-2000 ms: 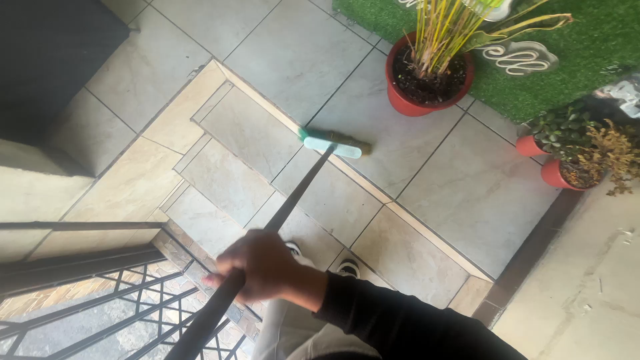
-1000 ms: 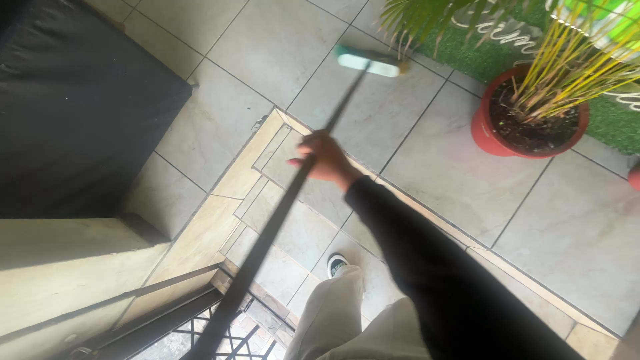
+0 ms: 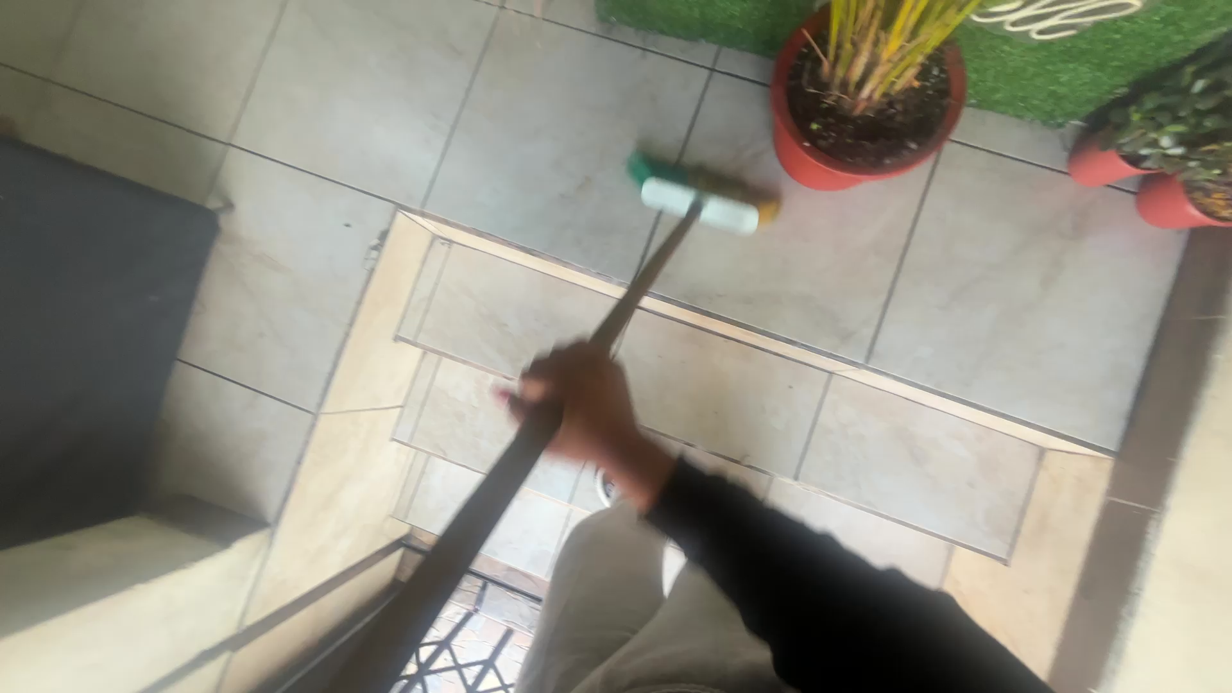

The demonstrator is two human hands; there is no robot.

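My right hand (image 3: 582, 399), in a black sleeve, is closed round the long dark handle (image 3: 481, 510) of a broom. The handle runs from the bottom left up to the broom head (image 3: 701, 204), which has a white block with green and yellow bristles. That head rests on the grey tiled floor (image 3: 568, 125) above the top step, just left of a large red plant pot (image 3: 866, 106). My left hand is out of view.
Tiled steps (image 3: 722, 375) with a cream edge lie below the broom head. Smaller red pots (image 3: 1169, 197) and artificial grass (image 3: 1020, 82) are at upper right. A dark covered block (image 3: 87, 337) stands left; a metal lattice (image 3: 462, 650) shows at the bottom.
Since one second ago, the broom head has moved closer to the large red pot and the top step's edge. My right hand stays on the handle. The view has shifted.
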